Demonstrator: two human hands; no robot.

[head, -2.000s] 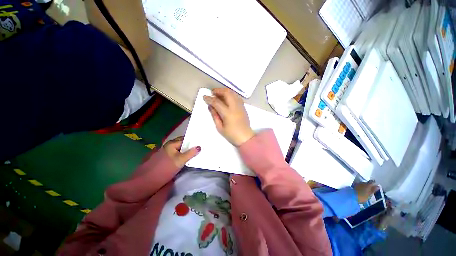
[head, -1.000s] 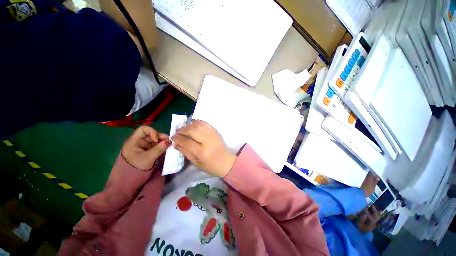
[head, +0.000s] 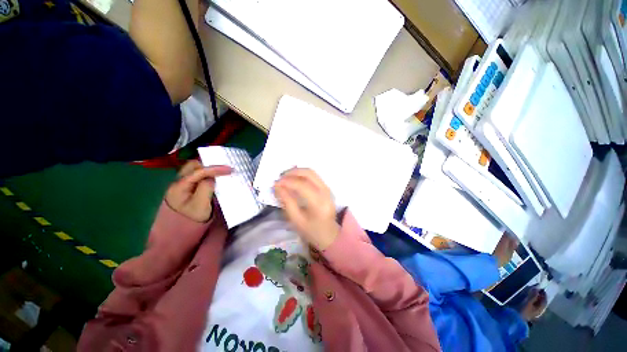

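Observation:
A white learning tablet (head: 344,155), plain back face up, lies across the bench edge and my lap. My left hand (head: 196,191) holds a thin white sticker sheet (head: 237,184) with rows of marks, left of the tablet. My right hand (head: 306,203) is over the tablet's near left part, slightly blurred, with its fingertips bent together. Whether a small sticker is between those fingertips cannot be told.
More white tablets (head: 323,48) lie at the far side of the bench. Crumpled white paper (head: 399,113) sits right of them. Stacked units (head: 550,137) stand on the right. A person in dark blue (head: 82,89) is at left; a person's blue sleeve (head: 447,278) is at lower right.
My left hand took up the sticker sheet, which now shows opened out. My right hand went from the tablet to the sheet, then back over the tablet.

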